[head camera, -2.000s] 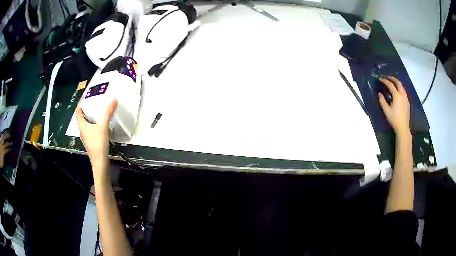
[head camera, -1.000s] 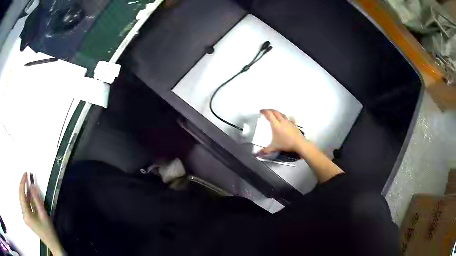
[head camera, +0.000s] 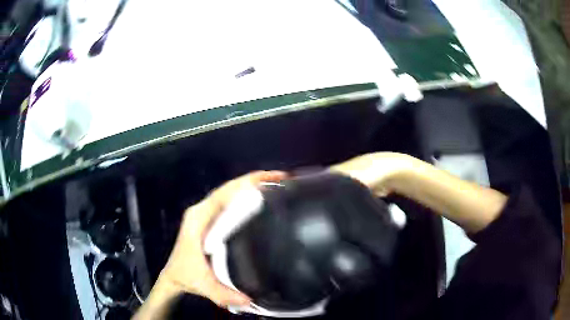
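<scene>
A PTZ dome camera (head camera: 312, 240) with a glossy black ball and white body is held over the dark lap below the bench edge. It is blurred. My left hand (head camera: 209, 244) grips its white body from the left side. My right hand (head camera: 369, 172) is at its upper right side; its fingers are mostly hidden behind the black ball. Another white camera (head camera: 59, 112) with a purple-lit panel stands at the left of the bench.
White paper (head camera: 219, 37) covers the green-edged bench (head camera: 250, 119). A small black part (head camera: 245, 72) lies on it. White tape (head camera: 398, 90) hangs at the bench edge. A tray with black domes (head camera: 114, 278) is at lower left, a pale tray (head camera: 462, 175) at right.
The view has swung back from the tray at right to the bench. The camera gripped by my right hand at the tray is now up over the lap, and my left hand has come onto it.
</scene>
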